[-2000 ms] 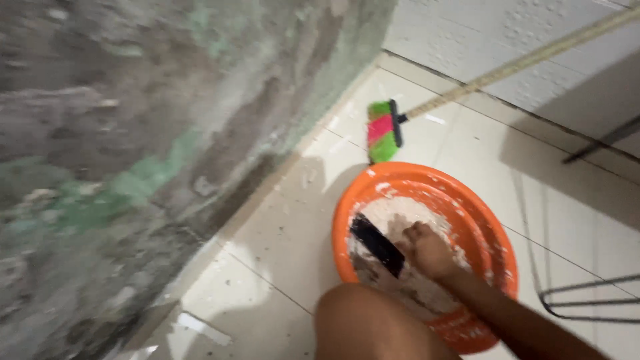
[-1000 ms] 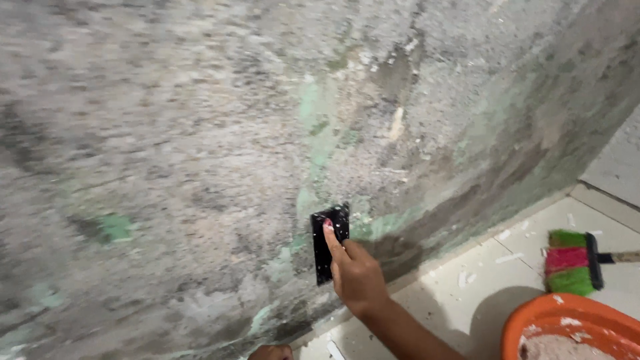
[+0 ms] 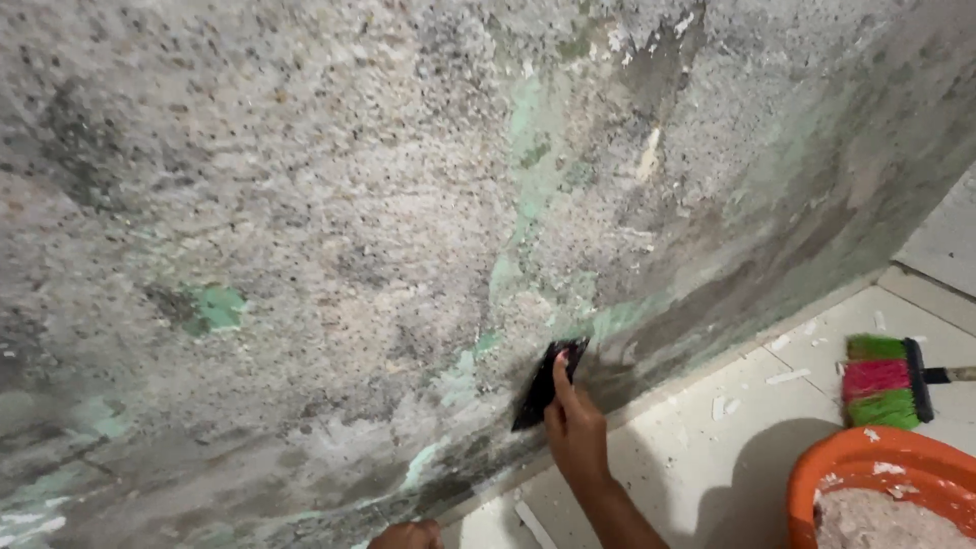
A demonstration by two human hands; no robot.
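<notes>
My right hand grips a flat black plastic spreader, with the index finger stretched along its face. The spreader lies against the lower part of a rough, stained wall that has patches of green paint. At the bottom edge, what shows of my left hand is only a small part near the foot of the wall; whether it holds anything is hidden. An orange plastic basin at the lower right contains a pale, pasty mix.
A broom head with green and pink bristles rests on the pale tiled floor behind the basin, its handle running off to the right. White flakes and strips are scattered along the wall's base.
Two seconds ago my right hand was in the basin with the black spreader; now both are at the wall. Since one second ago the spreader has tilted. The view has swung toward the wall.
</notes>
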